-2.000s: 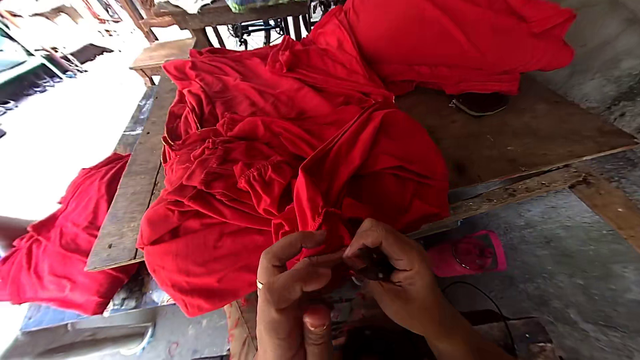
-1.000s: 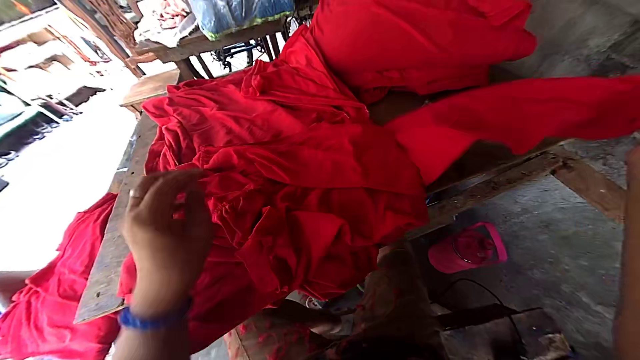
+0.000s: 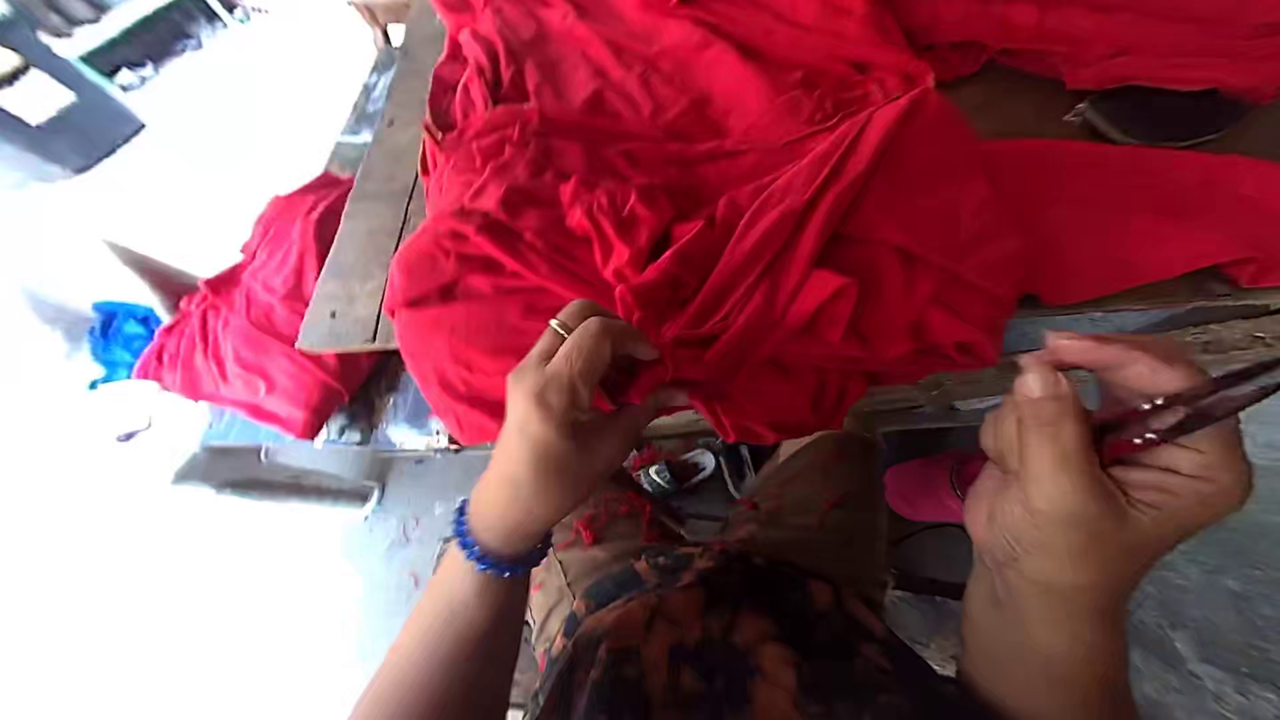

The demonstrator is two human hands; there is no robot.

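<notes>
A heap of red fabric (image 3: 720, 220) lies bunched over a wooden table, its near edge hanging over the front. My left hand (image 3: 580, 400), with a ring and a blue beaded bracelet (image 3: 497, 545), pinches a fold of this fabric at its near edge. To the right, apart from the heap, my right hand (image 3: 1110, 460) is closed around small dark metal snips (image 3: 1170, 415), whose narrow blades point right. Part of the snips is hidden in the palm.
Another red cloth (image 3: 270, 310) hangs left of the table's plank (image 3: 365, 250). A dark oval object (image 3: 1160, 115) lies at the upper right. Below the table edge is a pink plastic container (image 3: 925, 488). Red thread scraps (image 3: 610, 515) lie on my lap.
My left hand has moved onto the near edge of the fabric. My right hand, at the far right edge a second ago, is back in view with the snips. The view has shifted closer.
</notes>
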